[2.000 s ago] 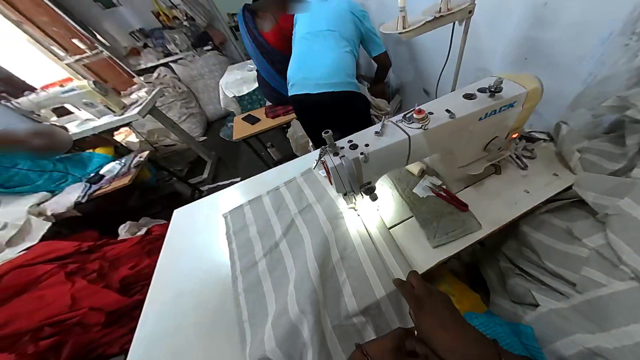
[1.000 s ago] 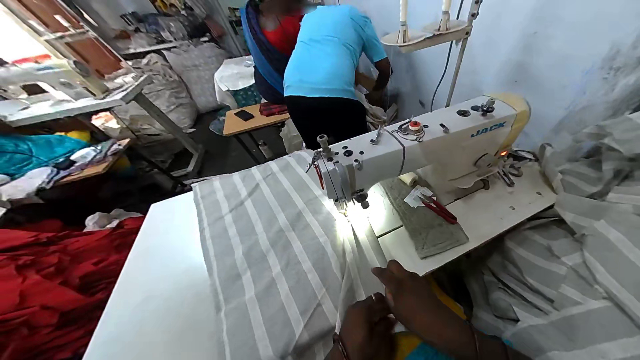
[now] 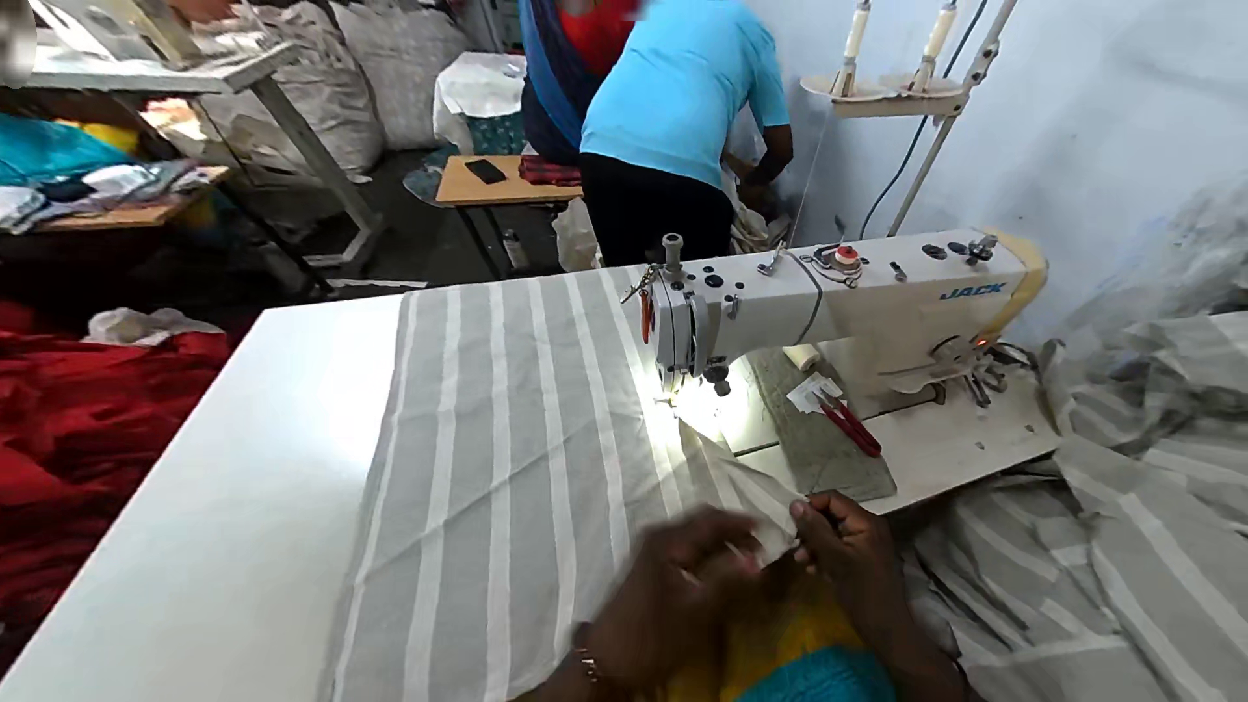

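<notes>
Grey fabric with white stripes [image 3: 507, 458] lies over the white sewing table [image 3: 244, 439] and runs under the needle area of a Jack sewing machine [image 3: 829, 302], whose lamp lights the seam. My right hand [image 3: 848, 546] pinches the fabric's near right edge between thumb and fingers. My left hand [image 3: 673, 595], blurred and wearing a bracelet, is beside that edge just left of my right hand; whether it grips the cloth cannot be told. Red-handled snips [image 3: 850, 426] and a small white paper [image 3: 814, 393] lie on a grey mat [image 3: 838, 463] right of the needle.
More striped fabric [image 3: 1121, 546] is heaped at the right. Red cloth [image 3: 88, 429] lies left of the table. Thread cones [image 3: 856, 34] stand on a holder behind the machine. A person in a light blue shirt [image 3: 682, 88] bends beyond the table, near a small wooden table [image 3: 453, 180] with a phone.
My left hand has come up beside my right hand near the cloth's edge. That edge is now lifted in a fold, where it lay flatter before. The view has shifted.
</notes>
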